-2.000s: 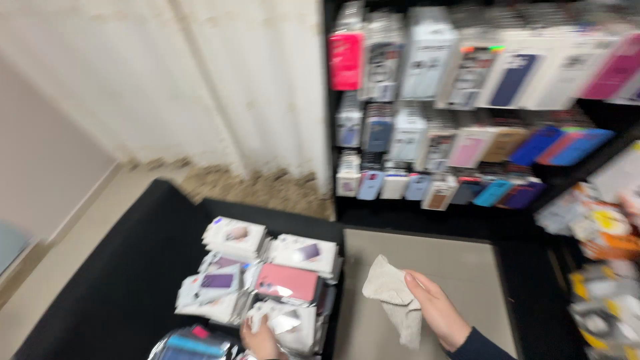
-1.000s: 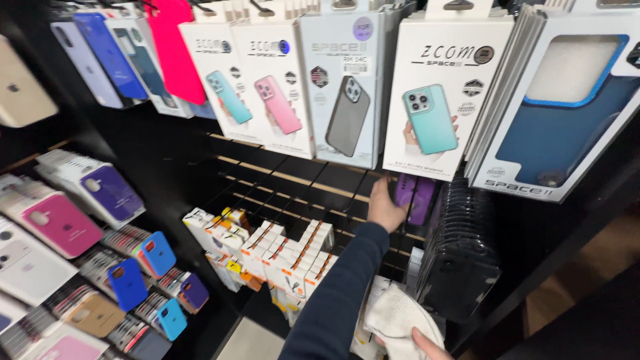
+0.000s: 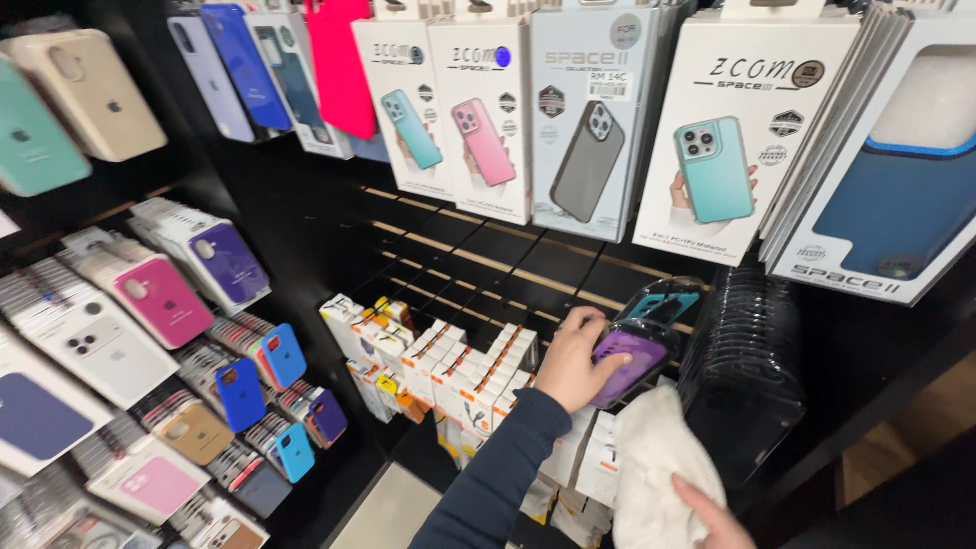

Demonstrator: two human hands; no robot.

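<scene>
My left hand (image 3: 583, 362), in a dark blue sleeve, grips a purple phone case (image 3: 629, 358) in clear packaging, its thumb across the front. A teal phone case (image 3: 662, 306) in clear packaging sits directly behind the purple one. My right hand (image 3: 709, 515), at the lower right edge and partly out of view, holds a white cloth (image 3: 663, 465) that hangs just below the purple case. To the right of both cases is a dense row of black packaged cases (image 3: 743, 374). Boxed phone cases (image 3: 720, 145) hang above my hands.
Metal display hooks stick out from a black slatted wall (image 3: 488, 252). Small white and orange boxes (image 3: 465, 374) hang low behind my left forearm. Colorful phone cases (image 3: 164, 297) fill the rack on the left. A large boxed blue case (image 3: 892, 191) juts out at the upper right.
My left hand has moved from beside the hooks to lower down, with the purple case now plainly in its grip and the teal one showing behind. Earlier, the view was over stacked cases in a black container.
</scene>
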